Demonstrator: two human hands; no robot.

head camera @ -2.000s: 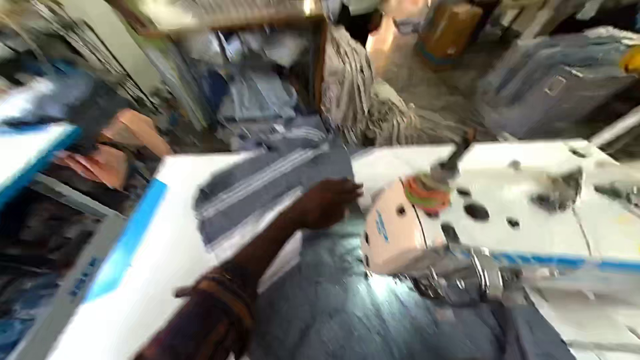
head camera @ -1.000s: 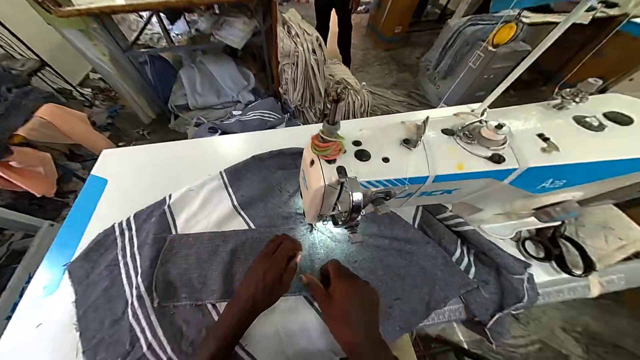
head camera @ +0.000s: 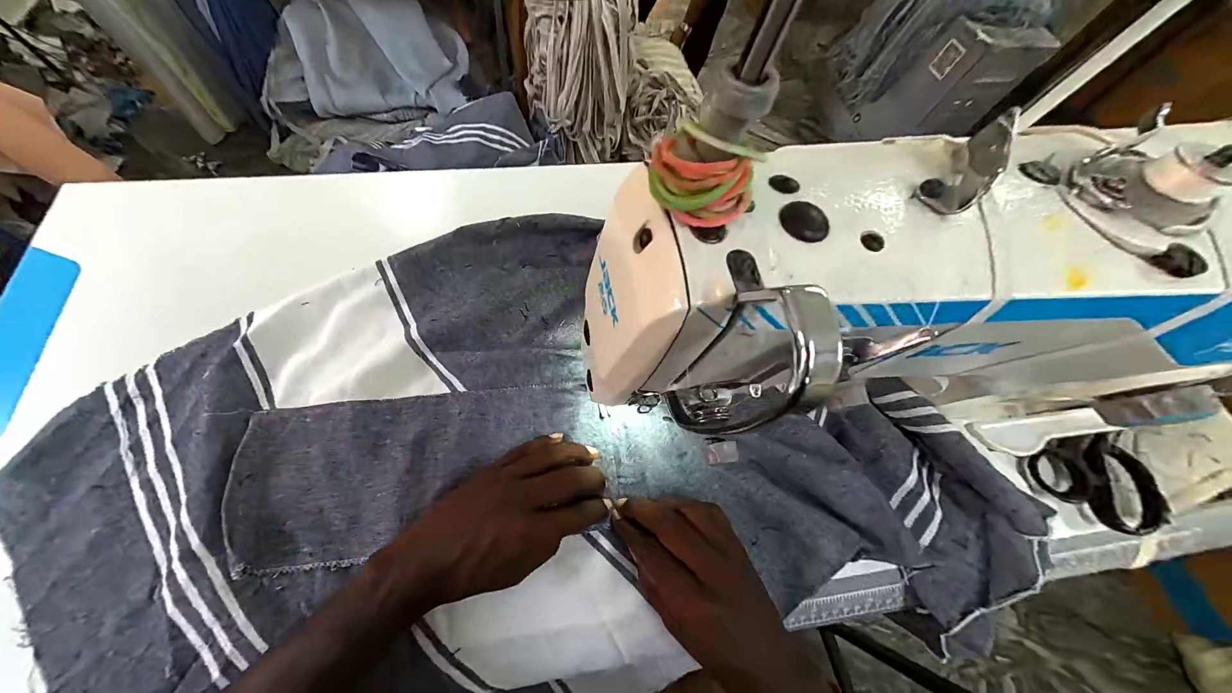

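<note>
Striped dark grey and white fabric (head camera: 500, 279) lies spread under the head of a white Jack sewing machine (head camera: 635, 289), whose lamp lights the needle area. On top of it lies a dark grey rectangular fabric piece (head camera: 337, 472) with an overlocked edge. My left hand (head camera: 520, 515) rests on this piece, its thumb and forefinger pinching the edge just in front of the presser area. My right hand (head camera: 698, 568) meets it fingertip to fingertip and pinches the same edge. The needle itself is hidden behind the machine's metal guard.
Black-handled scissors (head camera: 1097, 481) lie on the right, beside the machine. Colored bands (head camera: 703, 183) wrap a post on its head. Behind the white table (head camera: 318, 207) are folded cloths (head camera: 375, 58) and hanging fabric strips (head camera: 577, 77). Part of another person's arm (head camera: 48, 140) shows at left.
Two seconds ago one hand reached toward the machine head over the cloth; a second ago both hands were at the grey piece. Now their fingertips meet at its edge. The view has moved closer.
</note>
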